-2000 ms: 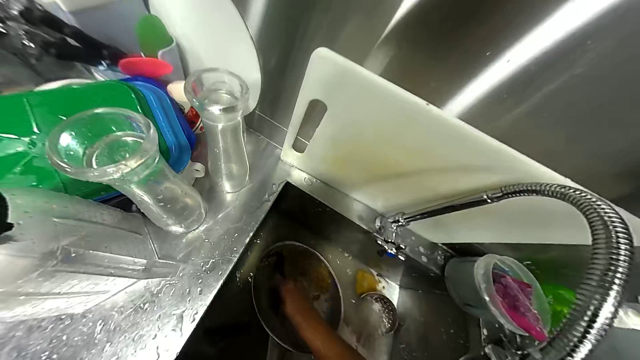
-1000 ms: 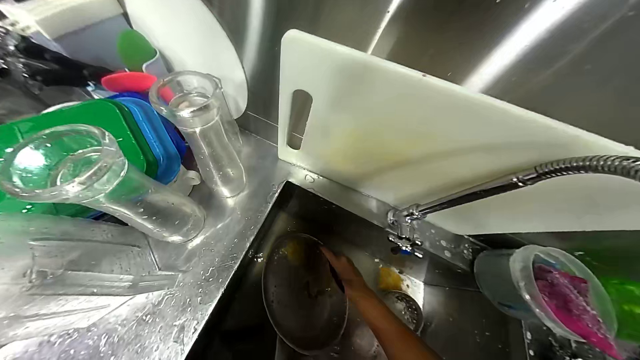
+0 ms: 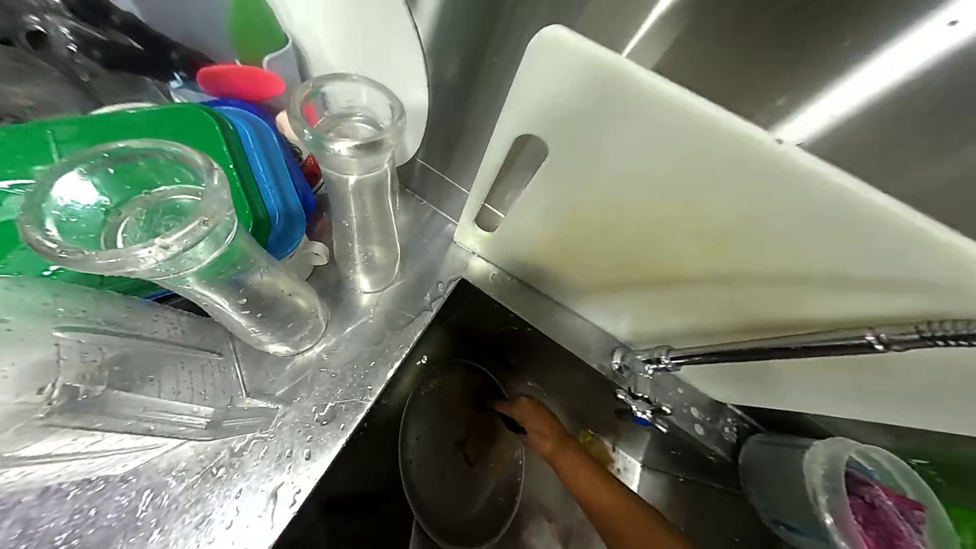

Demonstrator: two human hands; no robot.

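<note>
A round, dark metal pan (image 3: pixel 461 465) is tilted in the steel sink, with a wet inner face and some residue. My right hand (image 3: pixel 535 427) reaches in from the bottom right to the pan's upper right edge. Its fingers are closed on a small dark object (image 3: pixel 512 424) that I cannot make out, partly hidden by the hand. My left hand is out of view. A yellow piece (image 3: pixel 595 447), perhaps a sponge, lies in the sink to the right of my forearm.
Clear glass vessels (image 3: pixel 259 293) (image 3: pixel 364 221) stand on the wet steel counter beside green and blue plastic lids (image 3: pixel 255 179). A white cutting board (image 3: pixel 671 198) leans on the wall behind the faucet (image 3: pixel 762 351). At the lower right is a plastic tub (image 3: pixel 785 488) with pink material inside.
Two seconds ago my right hand was over the pan's inside; it is now at the upper right edge. The pan has tilted up. A round metal strainer-like thing seen earlier is no longer distinguishable.
</note>
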